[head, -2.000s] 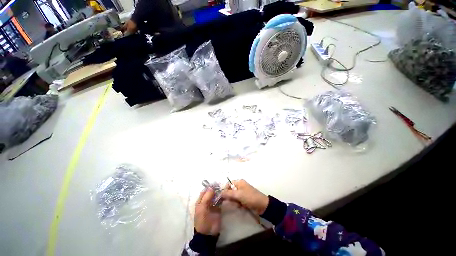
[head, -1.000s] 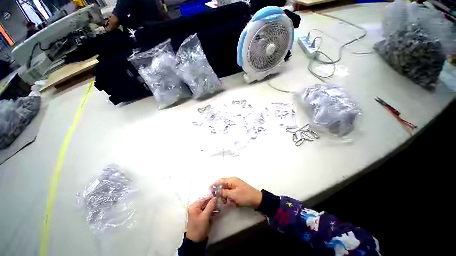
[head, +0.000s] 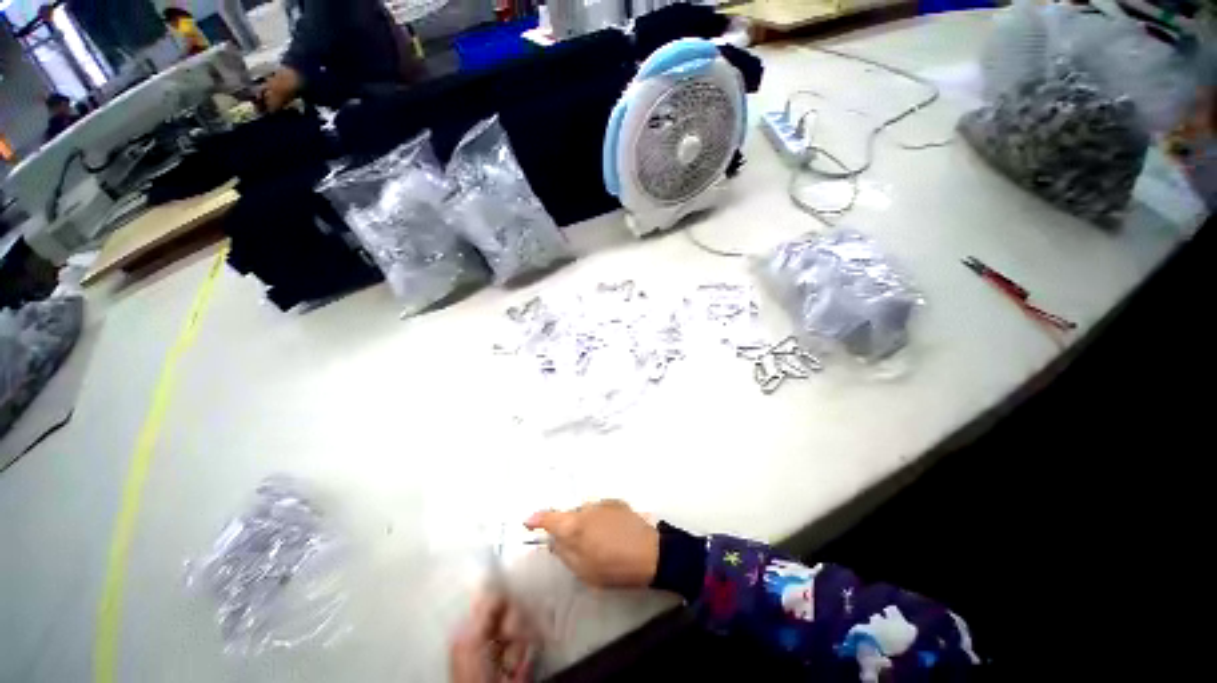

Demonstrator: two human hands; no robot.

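My right hand point(head: 601, 542) is at the table's near edge, fingers closed on a small thin shiny piece point(head: 535, 536), likely a metal hook; glare hides its shape. My left hand point(head: 494, 640) is blurred, low in the picture and left of my right hand, apart from it. A pale blurred streak shows above its fingers; I cannot tell whether it holds anything. Bare metal hooks point(head: 779, 362) lie in a small pile right of the whitish glittery scatter point(head: 601, 340). An open clear bag of hardware point(head: 274, 567) lies at the left.
A filled poly bag point(head: 844, 296) lies right of the scatter. Two upright bags point(head: 407, 234) lean on black fabric point(head: 300, 254). A fan point(head: 678, 140), power strip point(head: 787, 135), red-handled tool point(head: 1021, 294) and large sack point(head: 1061, 140) stand or lie further off. A person's hand point(head: 280, 90) shows behind.
My hands were together around a small shiny piece; now they are apart. My left hand has dropped lower and blurred. The camera view has shifted slightly.
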